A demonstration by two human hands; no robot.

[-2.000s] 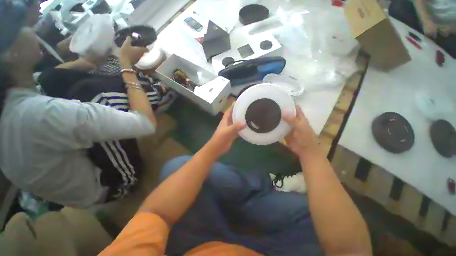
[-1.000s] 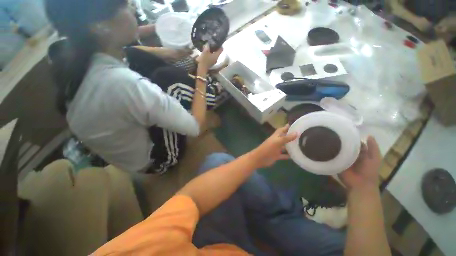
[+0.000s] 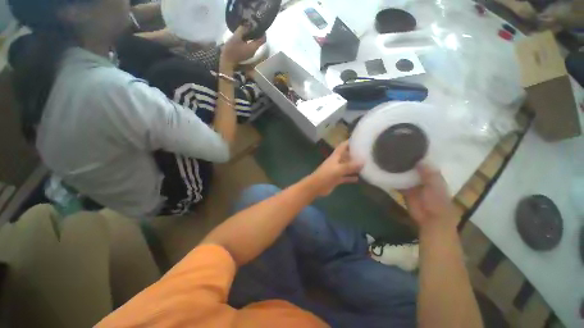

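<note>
A round white housing (image 3: 368, 154) with a dark round centre is held up in front of me, over the near edge of the table. My left hand (image 3: 337, 170) grips its left rim. My right hand (image 3: 430, 195) holds it from below at the lower right, and some fingers are hidden behind it. The hands and housing are slightly blurred. Just behind the housing, a mirror dash cam (image 3: 403, 91) with a blue reflection lies on the white-covered table, partly overlapping a white panel (image 3: 419, 63).
A person in grey (image 3: 128, 122) sits at my left holding a dark disc (image 3: 253, 16). An open white box (image 3: 301, 96) stands at the table edge. Clear plastic bags (image 3: 477, 83) and a brown carton (image 3: 547, 86) lie right. A dark disc (image 3: 539, 222) lies on the right-hand table.
Since one second ago the view has shifted, and the housing sits a little left and higher in it. Its dark centre still faces me. Over two seconds, my right hand has moved from its right rim to underneath.
</note>
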